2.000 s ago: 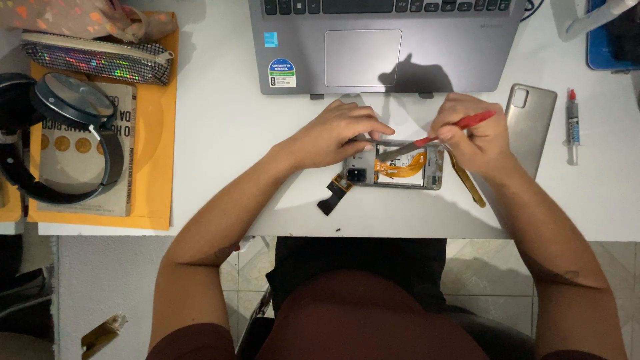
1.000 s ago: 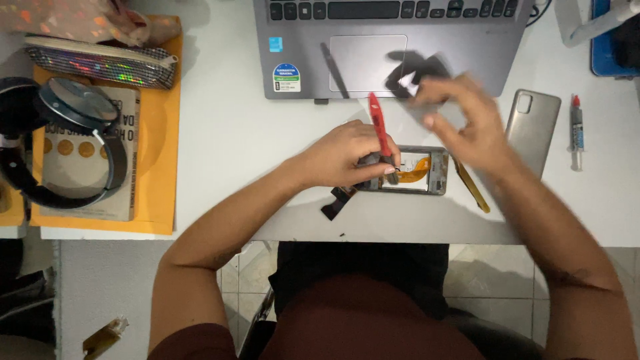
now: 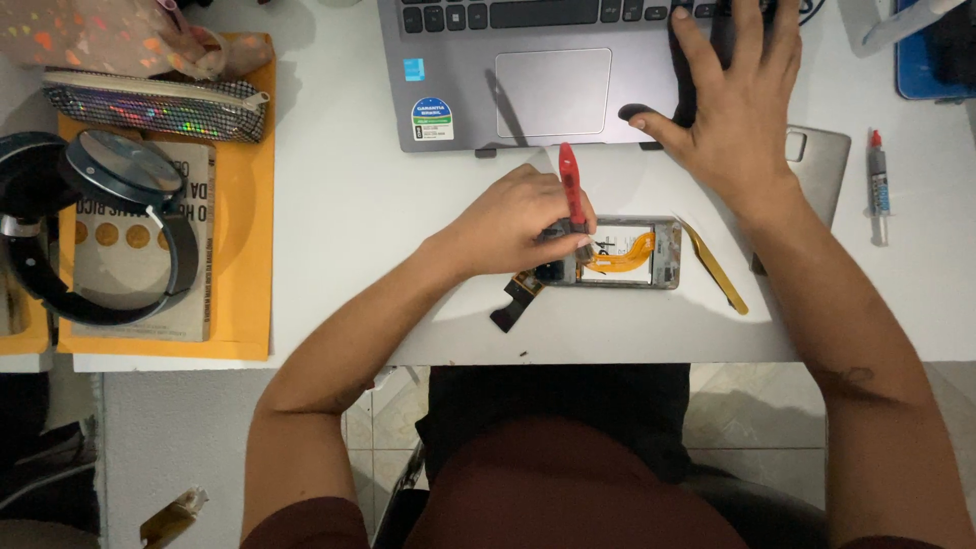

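Observation:
My left hand [image 3: 526, 221] holds a red-handled tool [image 3: 570, 179], upright, its lower end at the camera end of an opened smartphone [image 3: 666, 255]; the tip is mostly hidden by my fingers. An orange flex cable [image 3: 621, 263] curves over the phone's battery area. From the phone's left end sticks out a black flex piece [image 3: 512, 306]. My right hand [image 3: 724, 99] is spread, fingers apart and with nothing in it, over the right side of the laptop [image 3: 465, 84]. Gold tweezers [image 3: 715, 268] lie just right of the phone.
A grey phone back cover [image 3: 827, 164] lies partly under my right forearm, with a syringe [image 3: 879, 187] further right. At the left, headphones [image 3: 179, 259] rest on a book [image 3: 130, 293] and a yellow envelope [image 3: 252, 229], below a shiny pencil case [image 3: 152, 107]. A blue tray [image 3: 915, 80] is at top right.
The red-handled tool was in my right hand two seconds ago and is now in my left. My right hand has moved away from the phone, up over the laptop, and spread its fingers.

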